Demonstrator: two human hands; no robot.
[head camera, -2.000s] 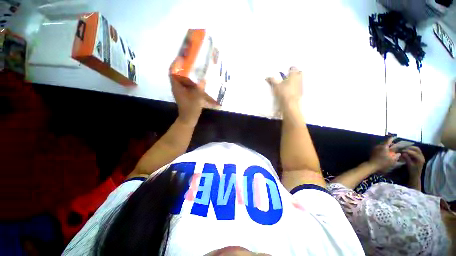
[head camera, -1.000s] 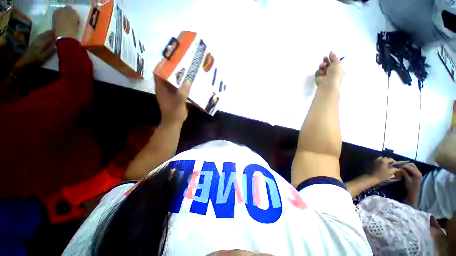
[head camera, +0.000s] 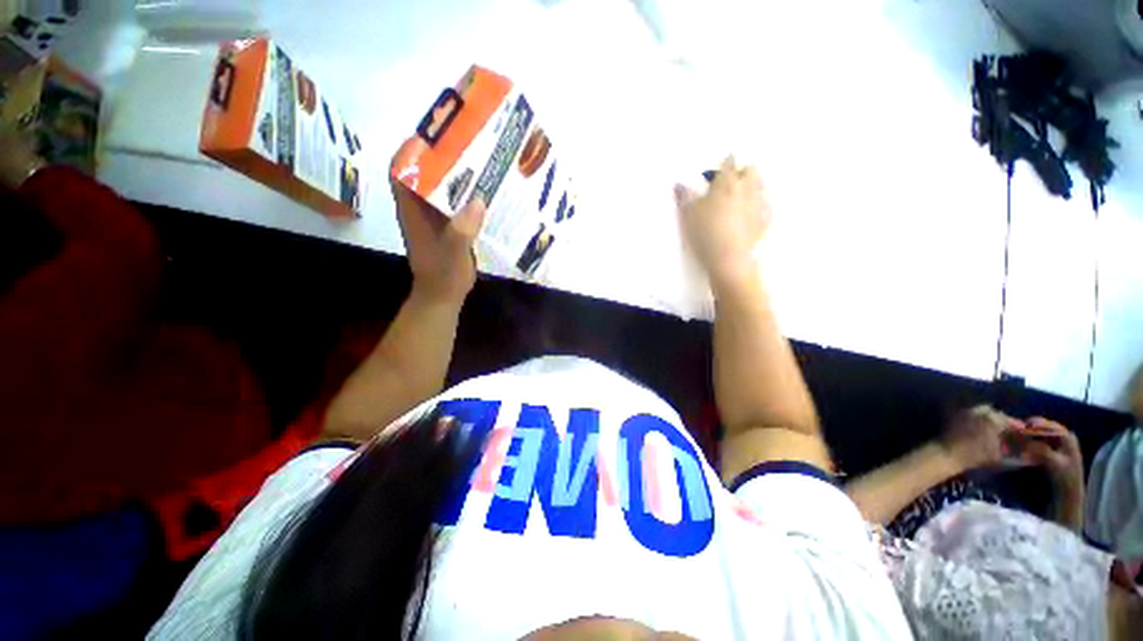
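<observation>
My left hand (head camera: 441, 251) holds a product box (head camera: 501, 175) from below and behind, tilted above the table's near edge. The box has an orange end with a black hang slot and a white face with small pictures. My right hand (head camera: 725, 219) is over the white tabletop, right of the box and apart from it. A small dark piece (head camera: 711, 175) shows at its fingertips; its exact form is too small to tell. A second carton (head camera: 282, 132) with an orange end stands on the table to the left.
The white tabletop (head camera: 865, 238) carries a tangled black heap (head camera: 1040, 113) at far right. Clear plastic (head camera: 163, 94) lies at far left, beside a darker box (head camera: 69, 113). A person in red sits at left; another person's hands (head camera: 1015, 438) are at lower right.
Compared with a second ago, my right hand has moved left, back towards the box. The box stays in my left hand, its white face now turned up. The left neighbour's hands have moved left.
</observation>
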